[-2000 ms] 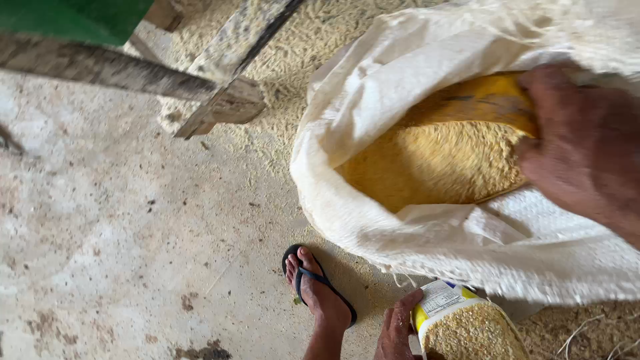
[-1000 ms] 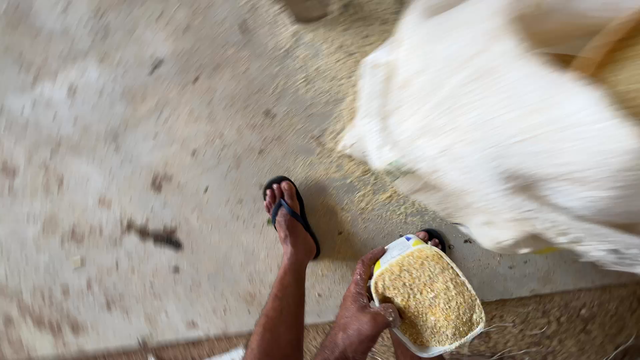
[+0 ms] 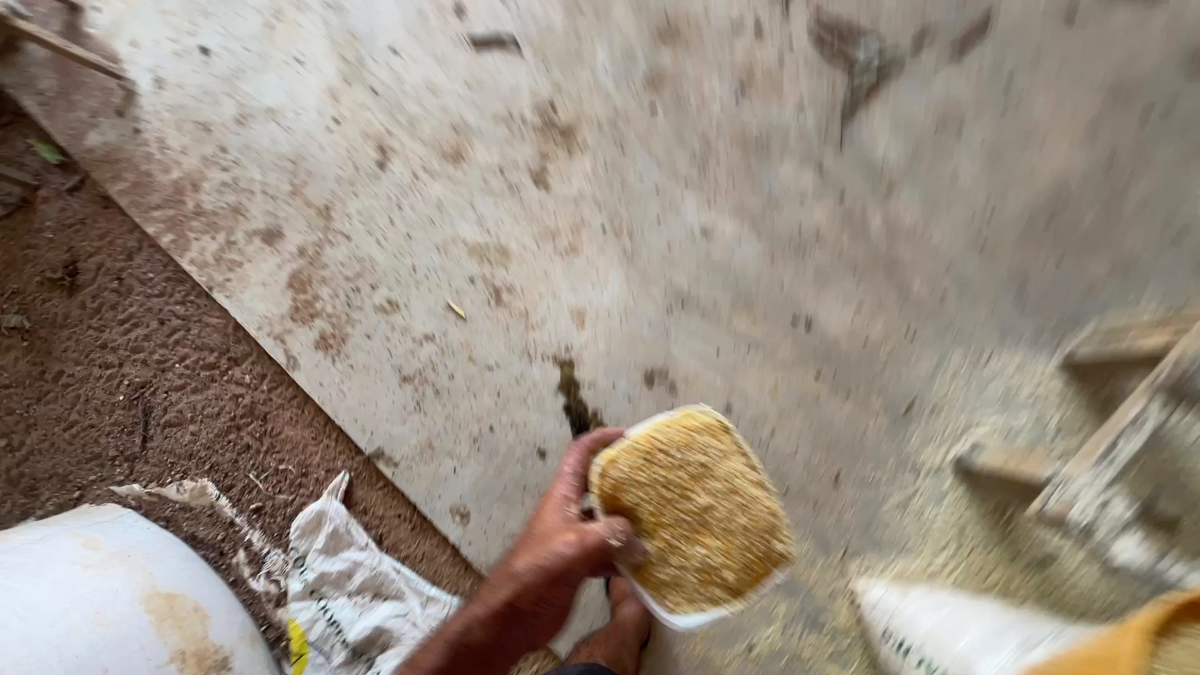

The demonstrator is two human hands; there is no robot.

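Observation:
My left hand grips the near left side of a white plastic tub, with the thumb over its rim. Coarse yellow ground grain fills the tub up to the rim. My right hand is out of view. At the bottom right corner lies part of a white woven sack, and beside it the orange-yellow edge of a container with meal in it. One foot shows partly below the tub.
A dusty wooden frame stands at the right amid spilled meal. At the lower left are a rounded white container and a crumpled woven sack on brown soil. The concrete floor's edge runs diagonally.
The view has swung a lot toward the left. My right hand, at the large sack's opening two seconds ago, has left the view. The tub of grain remains in my left hand.

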